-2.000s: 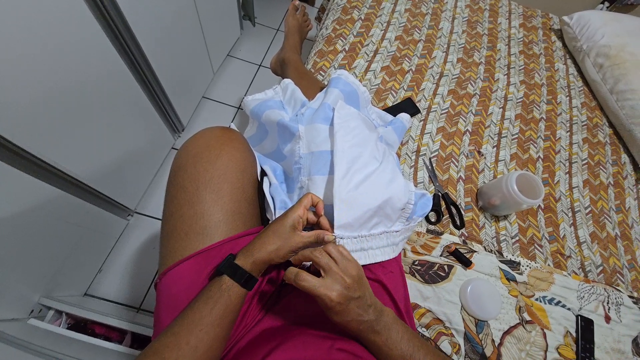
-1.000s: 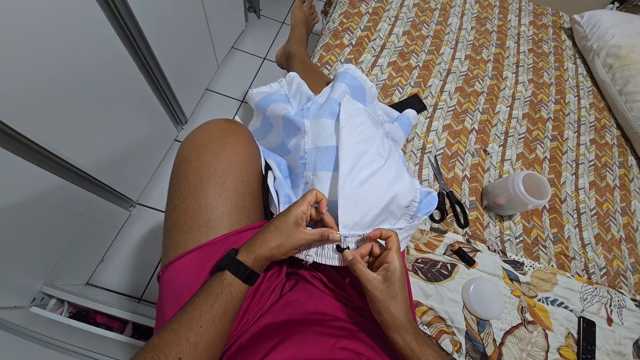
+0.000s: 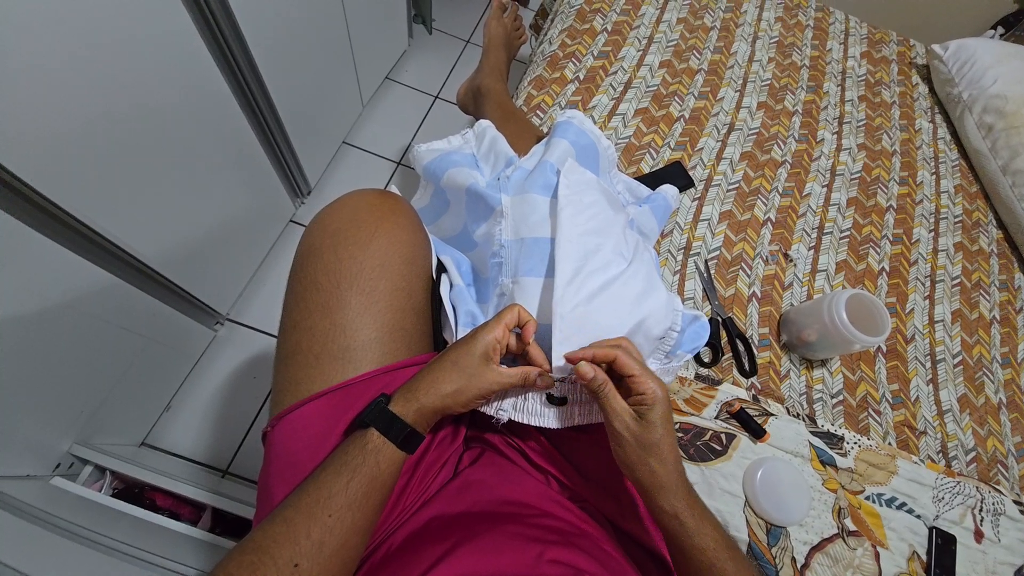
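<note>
Blue-and-white shorts, turned to show a white pocket lining, lie across my lap. Their gathered elastic waistband faces me, with a small black loop or cord end on it. My left hand, a black band on its wrist, pinches at the waistband's upper edge with thumb and finger. Just right of it, my right hand has thumb and forefinger close together by the same edge. Whether a needle or thread is between the fingertips is too small to tell.
Black-handled scissors lie on the patterned bedspread, beside a translucent plastic jar on its side. Nearer are a dark thread spool, a round white lid and a black remote. A black phone lies partly under the shorts. An open drawer is at lower left.
My right hand has turned and opened out from its earlier lower position beside my left hand, now raised at the waistband's edge. The black loop, hidden two seconds ago, shows between the hands.
</note>
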